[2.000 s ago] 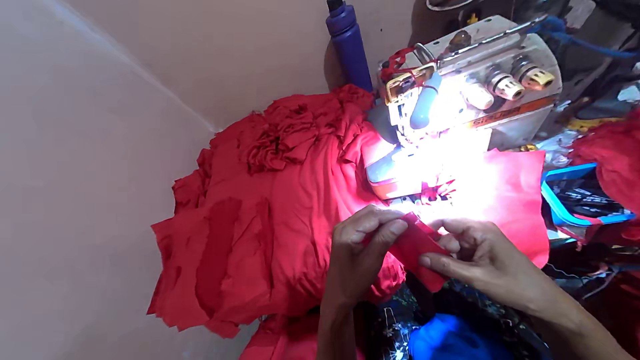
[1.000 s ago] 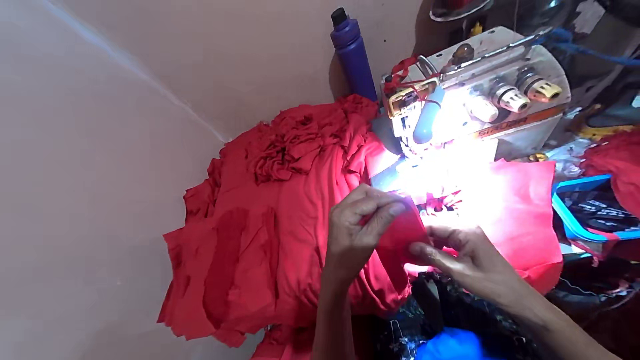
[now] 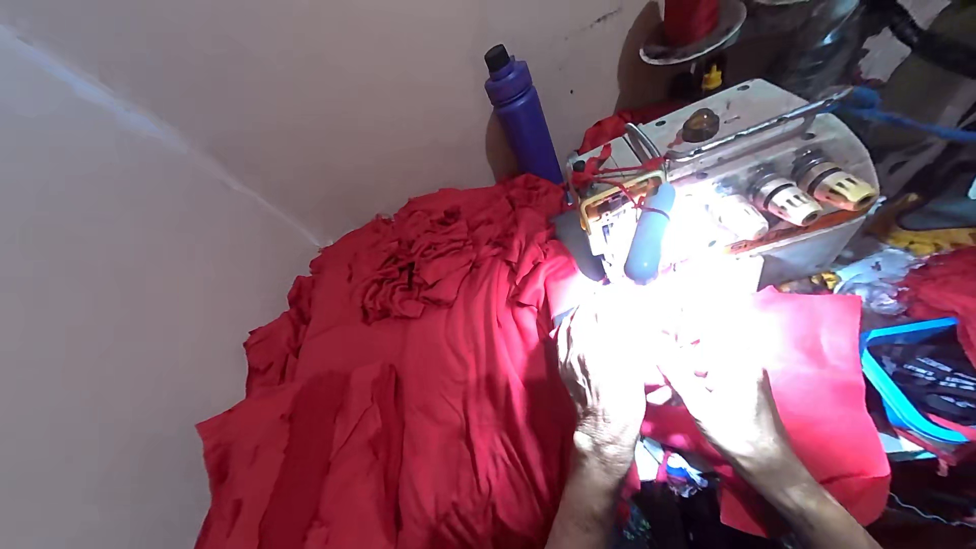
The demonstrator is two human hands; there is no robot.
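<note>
Both hands are in the glare of the lamp at the front of a white industrial sewing machine (image 3: 808, 152). My left hand (image 3: 606, 366) lies just below the needle area, its fingers washed out by light. Close to its right, my right hand (image 3: 720, 389) reaches up over red fabric (image 3: 823, 381); whether its fingers grip the cloth cannot be made out. The small red piece seen between the hands earlier is lost in the brightness. A large heap of red fabric (image 3: 457, 366) lies left of my left hand.
A purple bottle (image 3: 526, 122) stands behind the heap by the wall. At the right are a blue-rimmed container (image 3: 888, 381) holding dark labels and more red material (image 3: 945, 290). A red thread cone (image 3: 690, 19) is at the top. Tension dials (image 3: 789, 198) project from the machine.
Both hands have moved up from in front of the machine into the bright light near its needle area. Earlier they held a small folded red piece between them.
</note>
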